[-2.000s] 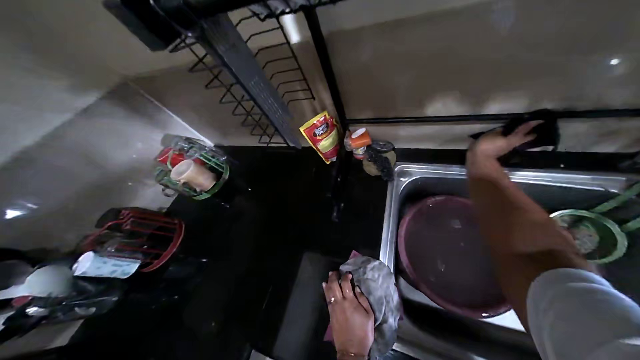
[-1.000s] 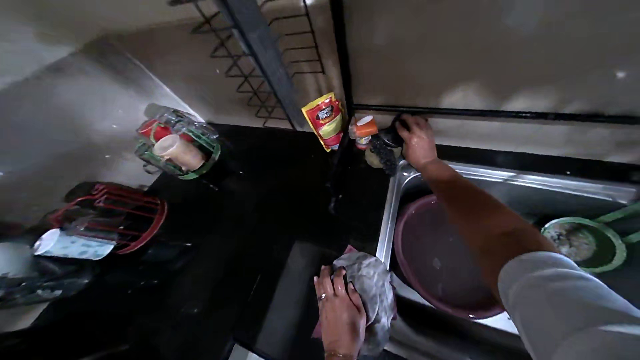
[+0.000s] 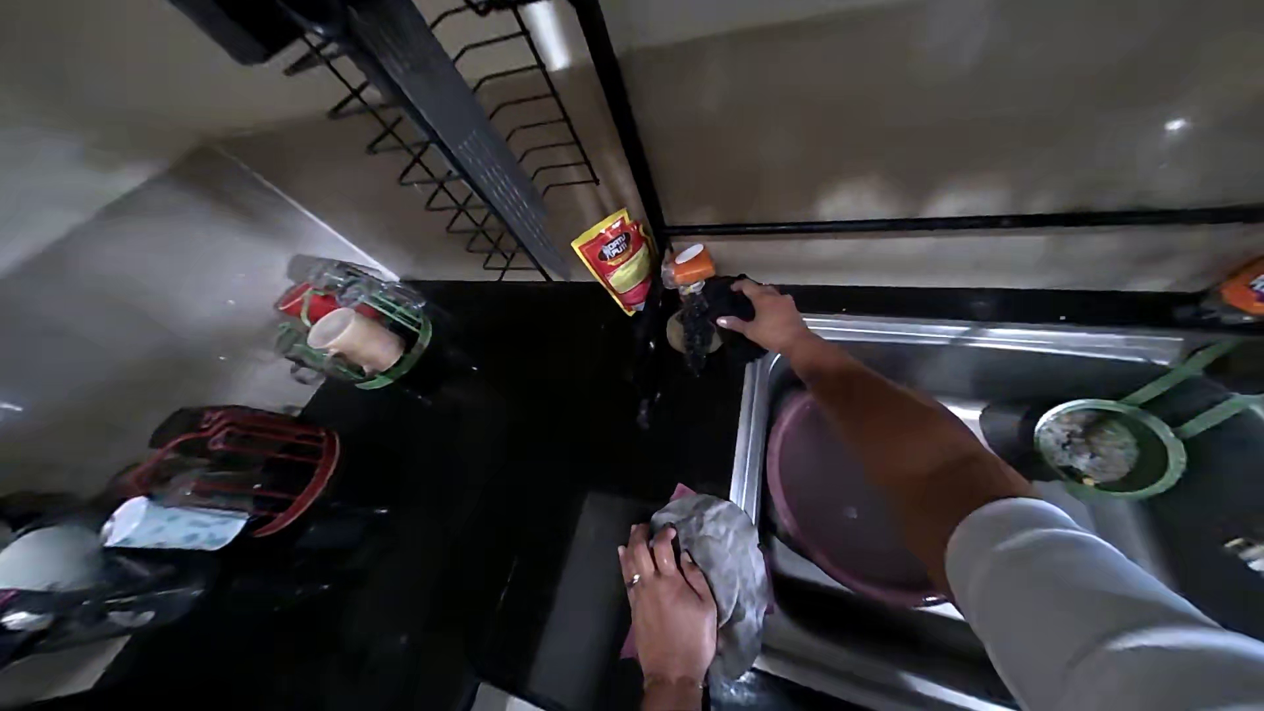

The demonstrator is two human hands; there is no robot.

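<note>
My left hand [image 3: 671, 597], with a ring on one finger, lies spread on the left edge of a crumpled grey cloth [image 3: 726, 568] beside the sink; whether it grips the cloth is unclear. At the sink's back left corner my right hand [image 3: 770, 316] has its fingers around a dark, bunched cloth [image 3: 733, 311]. Just left of that cloth stand an orange-capped container [image 3: 693, 265] and a dark mesh-like scrubber [image 3: 699, 331]. A round purplish basin [image 3: 849, 504] sits in the steel sink [image 3: 987, 341], partly hidden under my right forearm.
A red and yellow pouch [image 3: 620, 262] leans by a black rack post. The wire rack [image 3: 494, 148] rises above the black counter. Green [image 3: 420, 346] and red [image 3: 331, 474] wire holders carry cups and glassware at left. A green strainer [image 3: 1180, 459] with scraps is at right.
My right hand has moved left along the back ledge with the dark cloth, from behind the sink to its back left corner. My left hand remains at the grey cloth.
</note>
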